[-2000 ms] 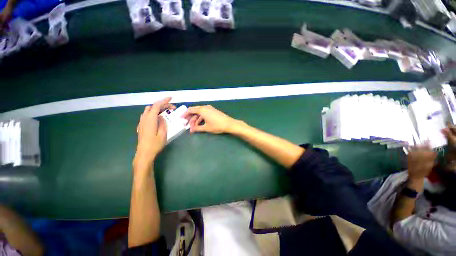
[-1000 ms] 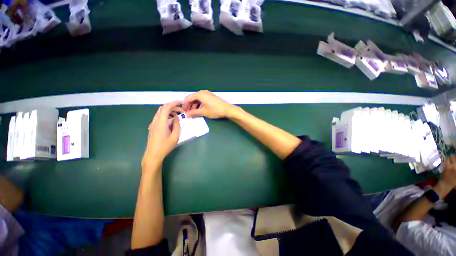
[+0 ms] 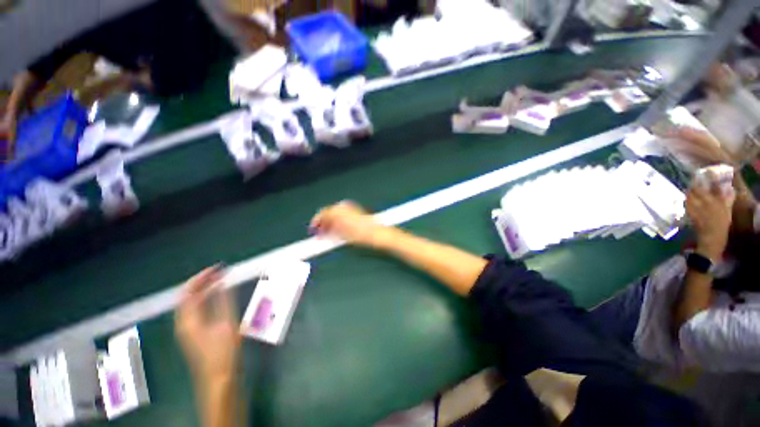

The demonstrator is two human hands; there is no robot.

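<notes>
A white retail box (image 3: pixel 276 302) with a purple picture stands on the green ledge between my hands. My left hand (image 3: pixel 208 321) is blurred, just left of the box, and appears to hold nothing. My right hand (image 3: pixel 346 223) is over the pale rail, up and right of the box. Its fingers are curled and blurred, and I cannot tell whether they hold anything. Another purple-faced box (image 3: pixel 123 373) stands at the lower left beside a tight row of boxes (image 3: pixel 52 390).
Bagged products (image 3: pixel 287 125) lie across the conveyor (image 3: pixel 400 158). Loose boxes (image 3: pixel 533 113) lie farther right on it. A fanned stack of boxes (image 3: pixel 575 204) is on the right ledge beside another person's hands. Blue bins (image 3: pixel 327 46) and a white product tray (image 3: pixel 450 35) are on the far side.
The view has turned and tilted. My hands have moved apart, leaving the box between them. My right hand remains near the rail, and the far-side bins and tray have come into view.
</notes>
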